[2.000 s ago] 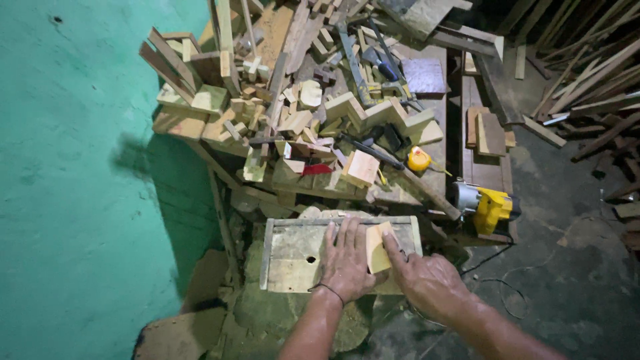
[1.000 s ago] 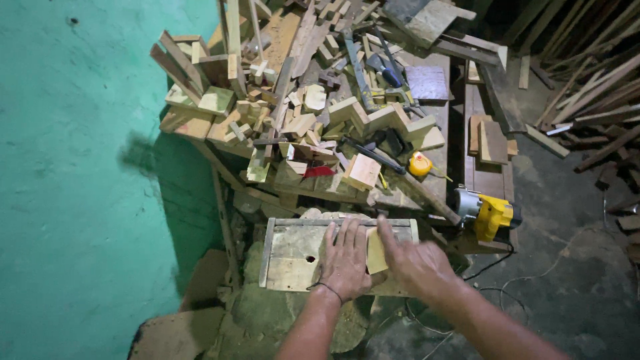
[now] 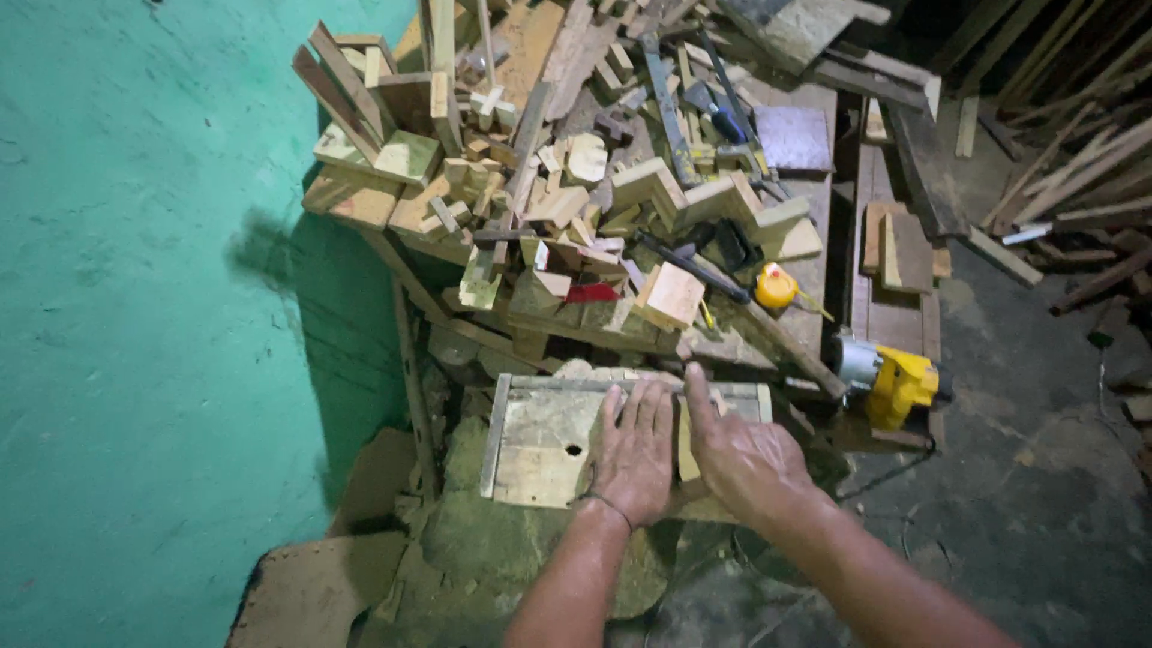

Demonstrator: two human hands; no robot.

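A wooden board with raised edge strips [image 3: 540, 432] lies below the cluttered workbench, with a small dark hole left of my hands. My left hand [image 3: 634, 454] rests flat on it, fingers pointing away and a thin dark band at the wrist. Between my hands a strip of a pale yellowish piece [image 3: 688, 443] shows; the rest of it is hidden. My right hand [image 3: 747, 450] is over the right part of the board, its index finger stretched out toward the far edge and the other fingers curled. Whether it pinches anything cannot be told.
On the workbench are wood offcuts [image 3: 558, 207], a yellow tape measure [image 3: 776, 286], a hammer [image 3: 774, 333], a blue-handled tool [image 3: 727, 126] and a zigzag wooden piece [image 3: 697, 198]. A yellow power tool [image 3: 900, 387] sits at its right corner. The green wall [image 3: 162, 315] stands left; wood strips [image 3: 1080, 180] lie right.
The index finger of my right hand now reaches farther out, past the board's far edge. The pale piece, seen broadly two seconds ago, is now mostly covered. My left hand has stayed on the board.
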